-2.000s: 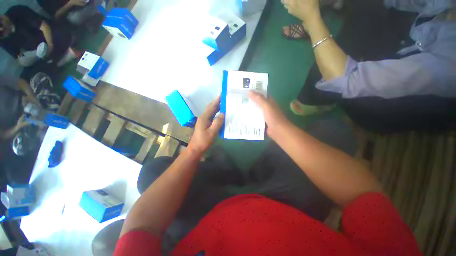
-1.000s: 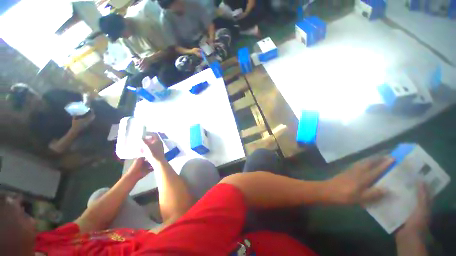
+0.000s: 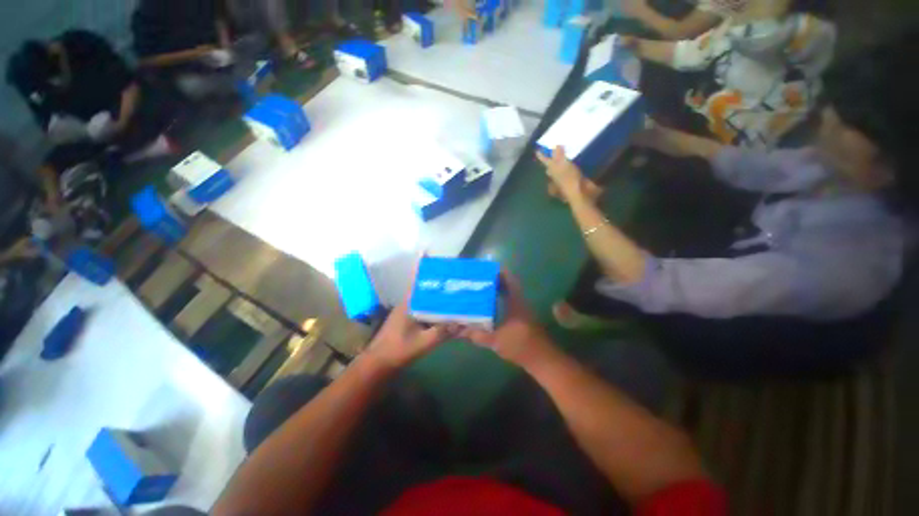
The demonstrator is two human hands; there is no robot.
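Observation:
A blue printed carton is held above my lap with its blue face, which bears pale lettering, turned up. A pale side shows along its near edge. My left hand grips its left side and near corner. My right hand grips its right side. Fingers of both hands meet under the near edge and are partly hidden. A plain blue upright piece stands at the table edge just left of the carton.
Blue-and-white cartons stand along the white table. Another carton is on the left table. Wooden pallet slats lie between the tables. On the right a person holds a large blue-and-white carton; others sit around.
The view has swung back to the right-hand side. The held carton now shows its blue face instead of its white one. The person on the right now holds up a carton.

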